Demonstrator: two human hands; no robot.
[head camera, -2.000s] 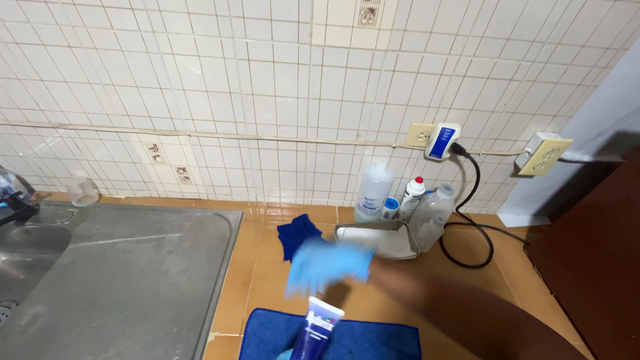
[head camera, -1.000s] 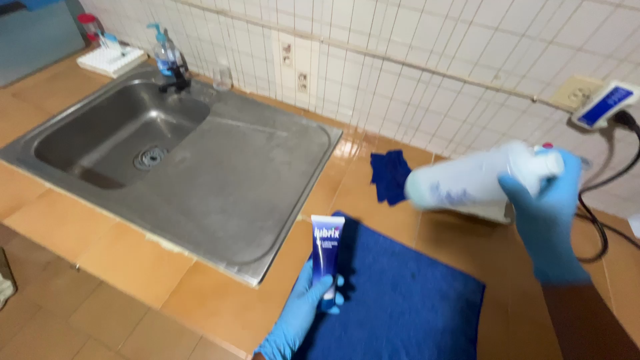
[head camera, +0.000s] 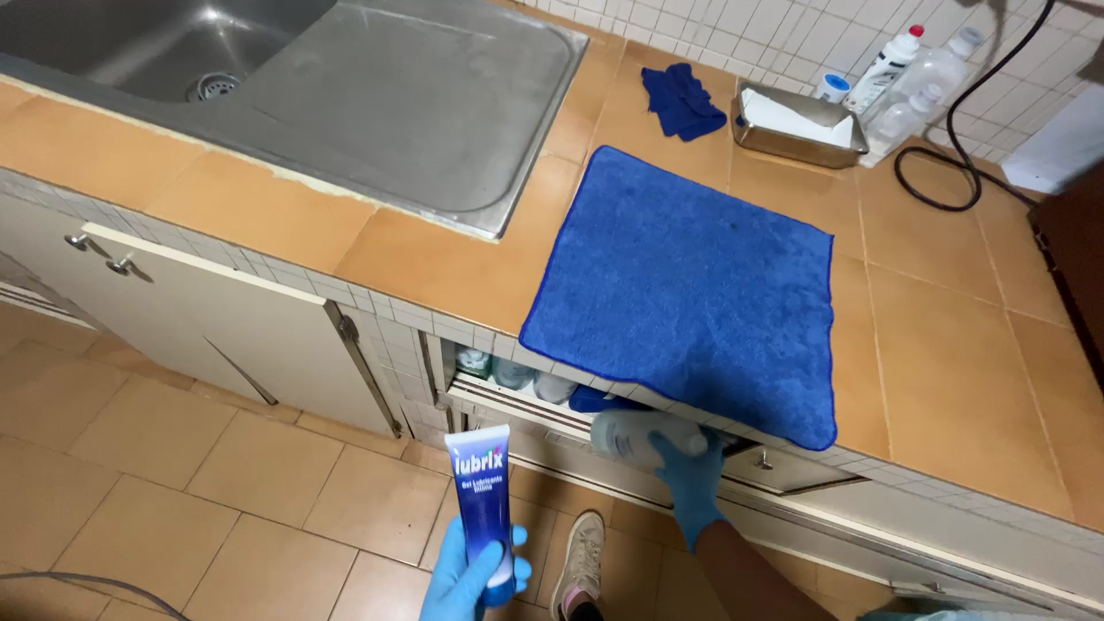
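My left hand (head camera: 477, 573), in a blue glove, grips a blue and white squeeze tube of Lubrix gel (head camera: 483, 509) upright, cap down, over the floor. My right hand (head camera: 692, 474), also gloved, holds a whitish plastic bottle (head camera: 634, 434) on its side at the opening of a cabinet shelf (head camera: 517, 401) below the counter. Several bottles stand inside that shelf, beside a dark blue item (head camera: 595, 399). A blue microfiber cloth (head camera: 690, 293) lies spread on the tiled counter above my right hand, its front edge hanging slightly over.
Behind the cloth are a crumpled dark blue cloth (head camera: 681, 99), a metal tray with white paper (head camera: 798, 138), a red-capped bottle (head camera: 887, 69), clear bottles (head camera: 936, 73) and a black cable (head camera: 953, 121). A steel sink (head camera: 414, 103) is at left. A cabinet door (head camera: 216, 319) stands ajar.
My right hand has carried the whitish bottle from above the counter down to the shelf opening. My left hand still holds the tube, now past the counter's front edge. The view has tilted downward.
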